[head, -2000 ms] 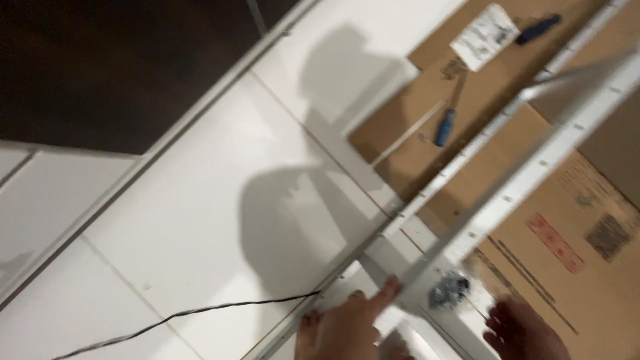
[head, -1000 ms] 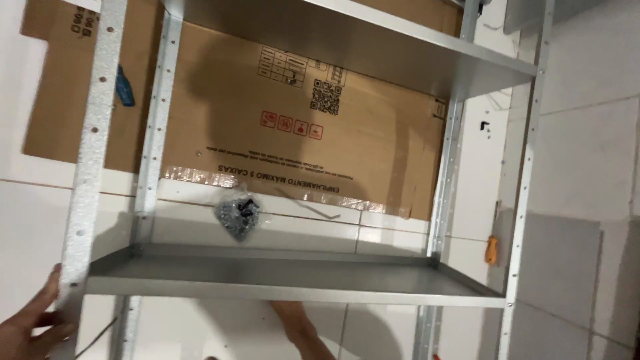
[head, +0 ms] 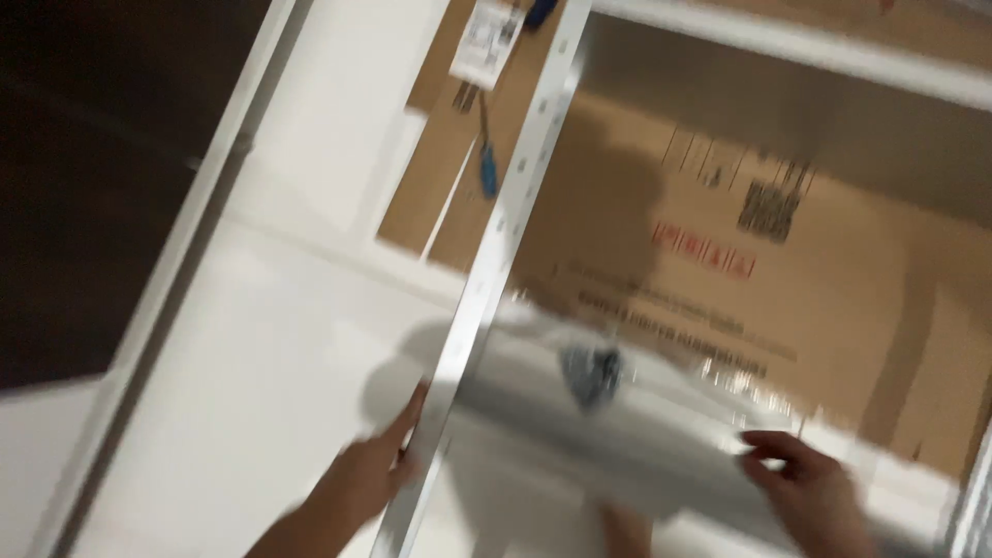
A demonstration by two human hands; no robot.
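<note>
My left hand (head: 380, 465) is against the perforated metal upright (head: 504, 225) of a shelving frame, near its lower end; blur hides whether the fingers close around it. Over the lower metal shelf (head: 604, 449) is my right hand (head: 806, 473), its thumb and forefinger curled close together; whether something small is between them cannot be made out. A clear plastic bag of dark small hardware (head: 591, 376) lies on the white floor, seen between the shelf and the cardboard. Another metal shelf (head: 775, 101) crosses the frame higher up.
Flattened printed cardboard (head: 721, 310) lies under the frame. Left of the upright are a blue-handled screwdriver (head: 487, 169), a dark blue handle (head: 539, 12) and a white printed paper (head: 487, 43). A long metal edge (head: 178, 263) borders a dark surface at the far left.
The view has swung considerably. My right hand now appears above the lower shelf, where one second ago it was not clearly seen. My left hand remains at the left upright.
</note>
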